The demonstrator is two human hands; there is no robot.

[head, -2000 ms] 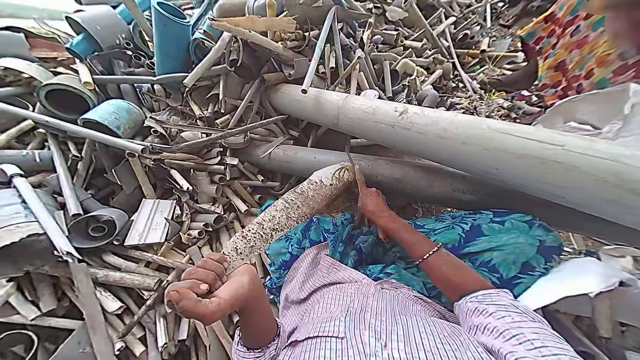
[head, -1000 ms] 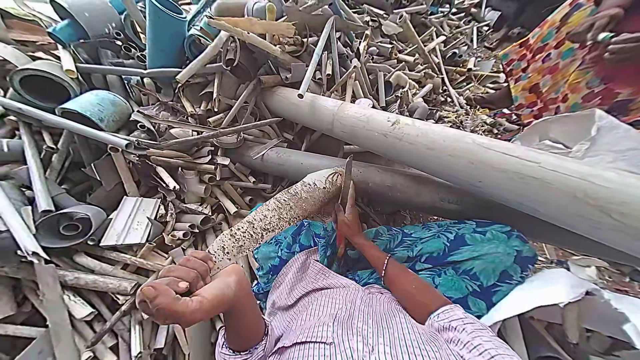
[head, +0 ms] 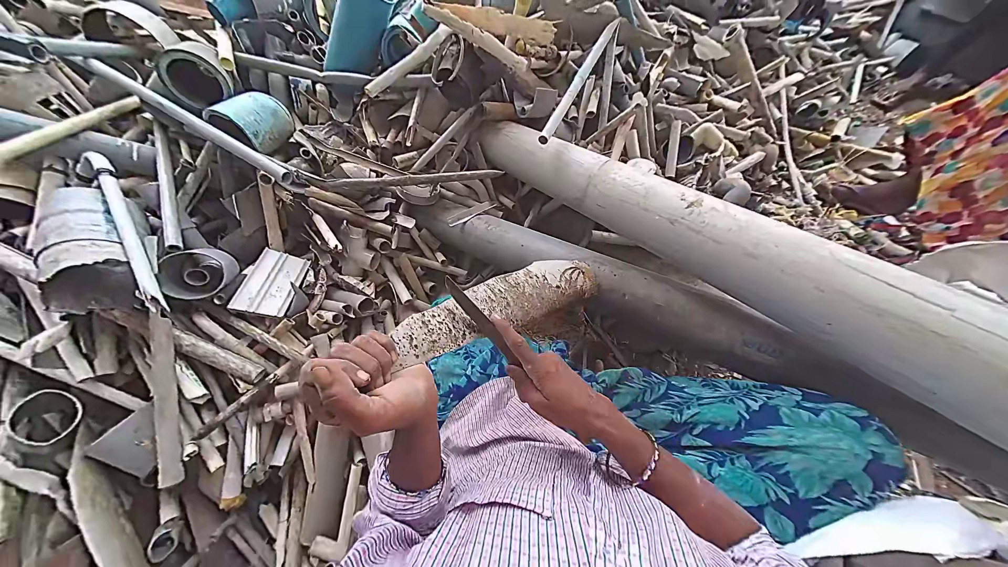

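A pale pipe piece (head: 488, 311) crusted with dark specks slants up and right from my left hand (head: 358, 382), whose fingers are closed round its lower end. My right hand (head: 547, 382) grips a dark, narrow knife-like blade (head: 482, 321), index finger laid along it. The blade crosses in front of the middle of the crusted piece and points up and left; whether it touches the surface cannot be told. The handle is hidden in my palm. Beneath lies blue and teal leaf-patterned cloth (head: 787, 441) over my lap.
Two long grey pipes (head: 709, 220) (head: 630, 295) lie diagonally beyond my lap. Heaped plastic pipe scraps (head: 386, 236) spread ahead and left, with a blue pipe section (head: 253, 122) among them. A person's colourful cloth (head: 965, 165) and foot (head: 882, 193) show at right. A white sheet (head: 898, 531) lies lower right.
My right hand with the blade has moved from the far end of the crusted piece back toward my left hand. The blade now tilts left; one second ago it stood nearly upright.
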